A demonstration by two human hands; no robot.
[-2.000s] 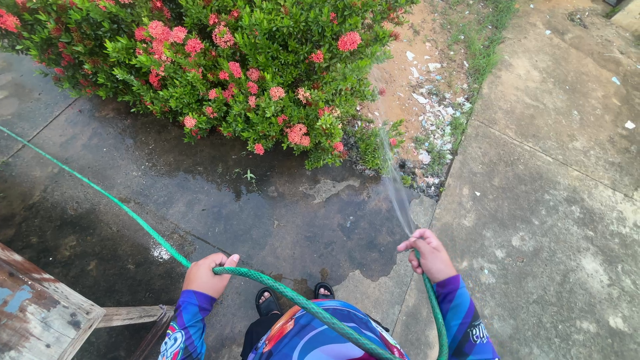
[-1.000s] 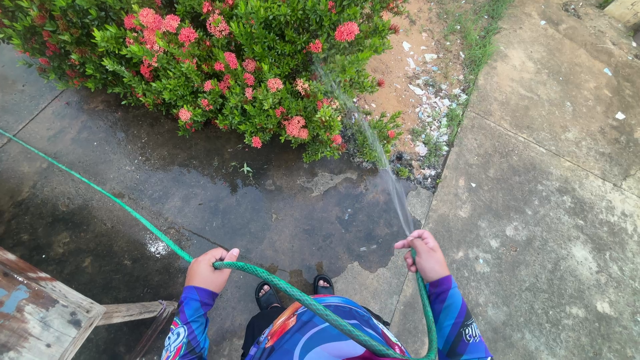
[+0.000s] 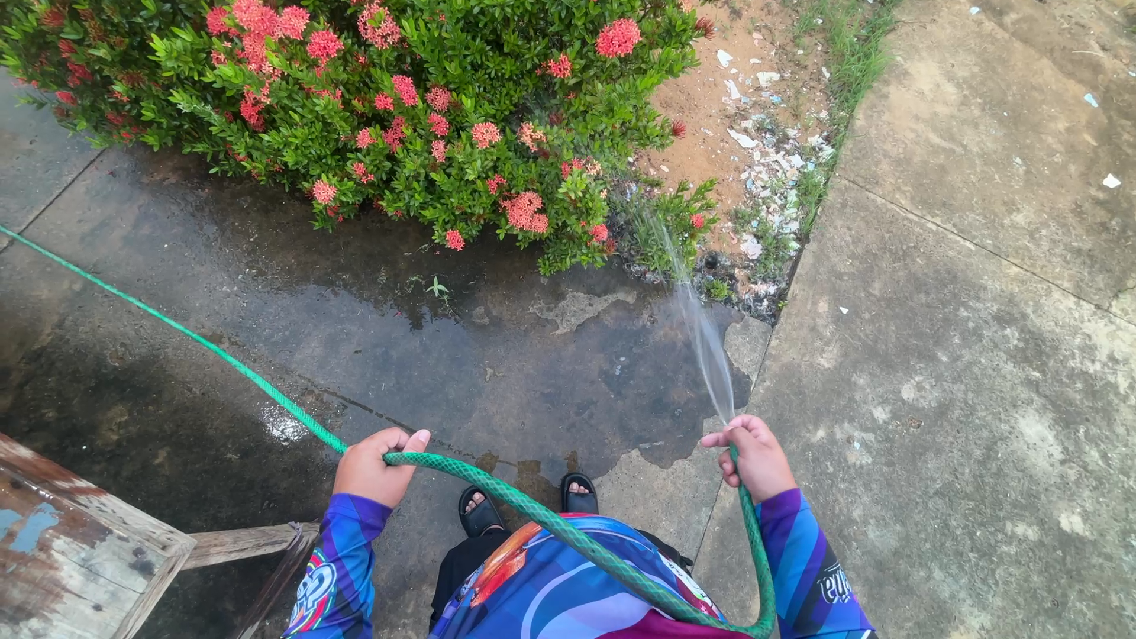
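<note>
A green garden hose runs in from the left, passes through my left hand, loops low across my shirt and rises to my right hand. My left hand is closed around the hose, thumb on top. The fingers of my right hand grip the hose end, which they partly hide. From it a fan of water sprays forward to the lower right edge of a flowering ixora bush with coral-red blossoms.
Wet concrete paving lies before my sandalled feet. A weathered wooden table or bench stands at lower left. Beyond the paving, white litter is scattered on bare soil beside a grass strip. A concrete slab extends at right.
The water stream, which reached up into the bush's leaves one second ago, now lands lower, at the bush's right base. Both hands keep their hold on the hose.
</note>
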